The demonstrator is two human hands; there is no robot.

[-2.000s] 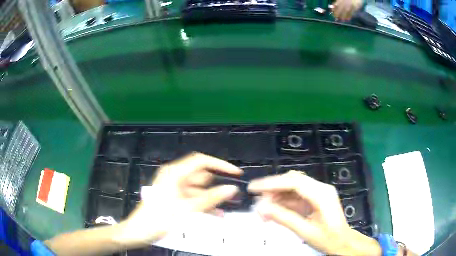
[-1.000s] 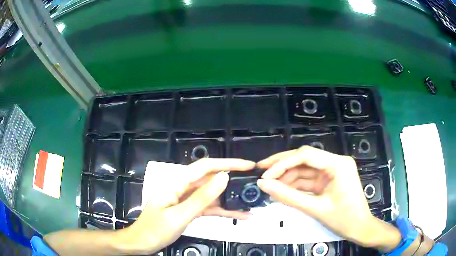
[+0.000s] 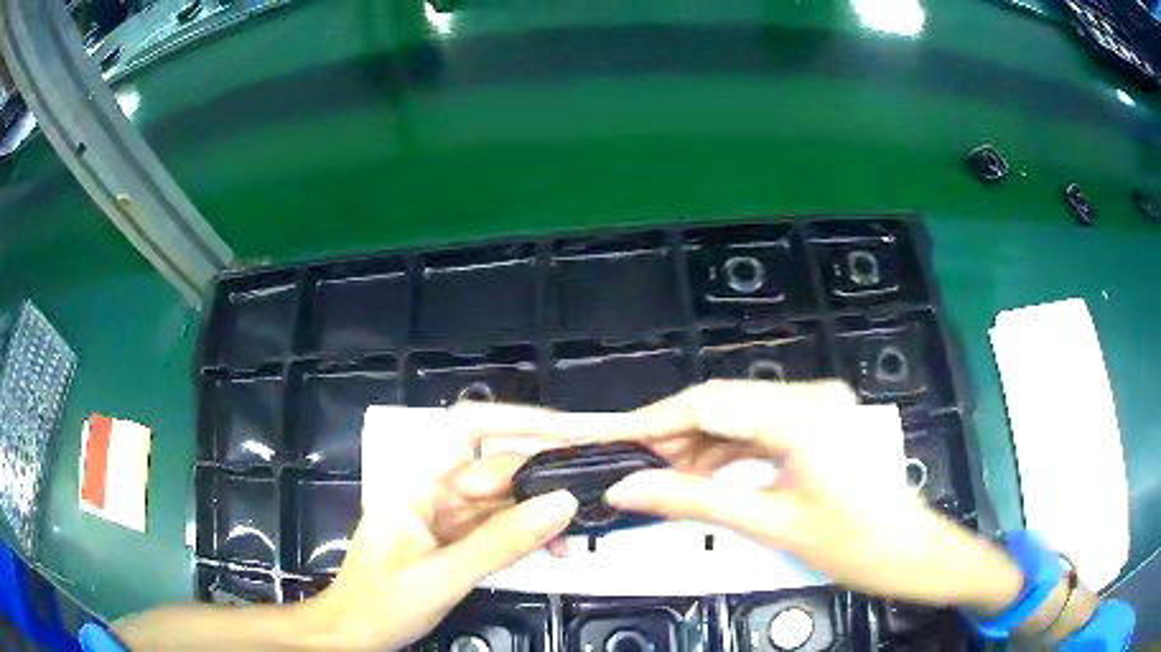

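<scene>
A black camera unit (image 3: 588, 469) is held between both hands above the middle of the tray, its edge tilted toward me. My left hand (image 3: 439, 516) grips its left end with thumb and fingers. My right hand (image 3: 751, 478) holds its right end, thumb on the front. The ring is mostly covered. A white liner sheet (image 3: 637, 560) with a few tiny black marks lies over the tray under my hands. The black blister tray (image 3: 611, 296) has ringed units in some pockets at the right and the near side; several far-left pockets are empty.
Spare white liner sheets (image 3: 1061, 433) lie at right. Small black waiting units (image 3: 987, 163) sit on the green belt at upper right. A grey metal post (image 3: 108, 159) stands at left. A red-and-white label card (image 3: 115, 471) and a clear blister tray (image 3: 32, 401) lie at far left.
The unit has been tipped from ring facing up to edge toward me. Both hands have closed around it. The view shifted downward from the first frame.
</scene>
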